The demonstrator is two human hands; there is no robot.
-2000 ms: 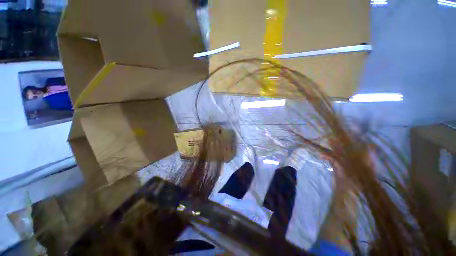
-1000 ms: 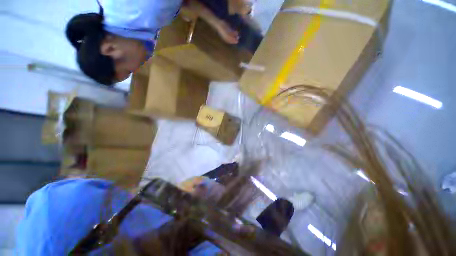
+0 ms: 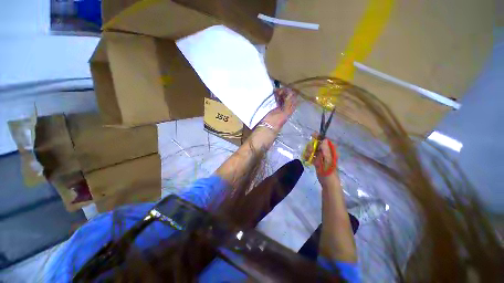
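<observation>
My left hand [image 3: 281,110] grips the near edge of a white sheet [image 3: 226,69], which looks blank from this side; something small and dark shows at its fingers. My right hand [image 3: 320,155] is shut on scissors [image 3: 326,132] with red and yellow handles. Their metal blades point up towards a large carton [image 3: 431,44], which has yellow tape [image 3: 362,41] along its top and a white strapping band [image 3: 403,84]. The blades overlap the carton's near edge in view; whether they touch it I cannot tell.
A small branded box [image 3: 222,118] stands on the floor below the sheet. An open carton [image 3: 135,80] with flaps out is at the left, another carton [image 3: 119,166] at the lower left. Blurred hair and a dark strap cross the lower view. My dark shoes show below.
Both hands have come into clear view, with the sheet and scissors. The view has turned and moved nearer the taped carton. The other person at the upper left is out of view.
</observation>
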